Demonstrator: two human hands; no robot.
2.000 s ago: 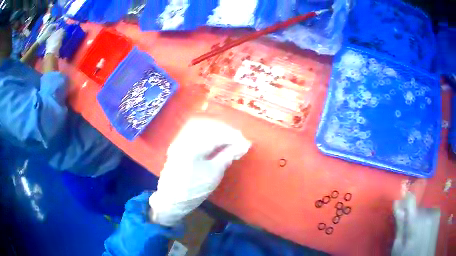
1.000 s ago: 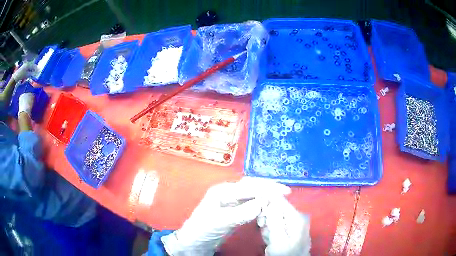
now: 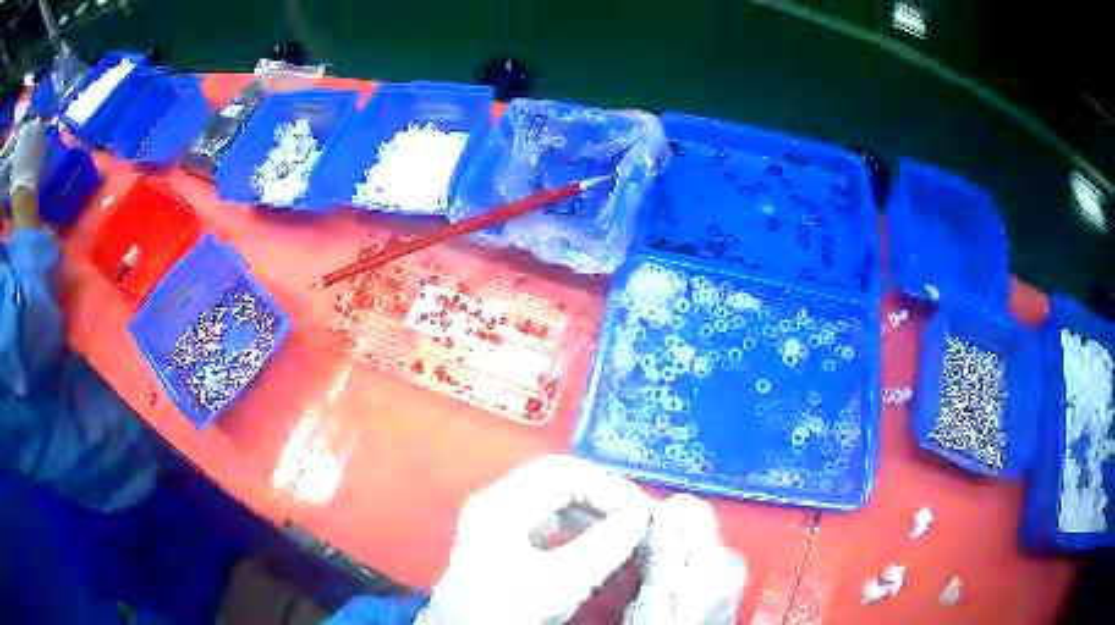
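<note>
My left hand (image 3: 526,543) and my right hand (image 3: 691,564), both in white gloves, meet at the fingertips at the bottom centre, just in front of the large shallow blue tray (image 3: 729,381) of pale rings. The left thumb and fingers curl round a small gap. The glove fabric is washed out, and I cannot tell whether a small part is held between the fingertips. The right hand is partly cut off by the lower edge.
A clear flat tray (image 3: 489,354) with reddish-brown bits lies left of the blue tray. A red stick (image 3: 452,232) crosses the plastic-lined bin (image 3: 550,232). Blue bins line the far edge. Loose white parts (image 3: 885,582) lie right. A coworker's sleeve (image 3: 43,366) is at left.
Two seconds ago my hands were apart; a second ago they were together, as now. The view has shifted since, bringing the long right bin further into sight. The dark rings on the table no longer show.
</note>
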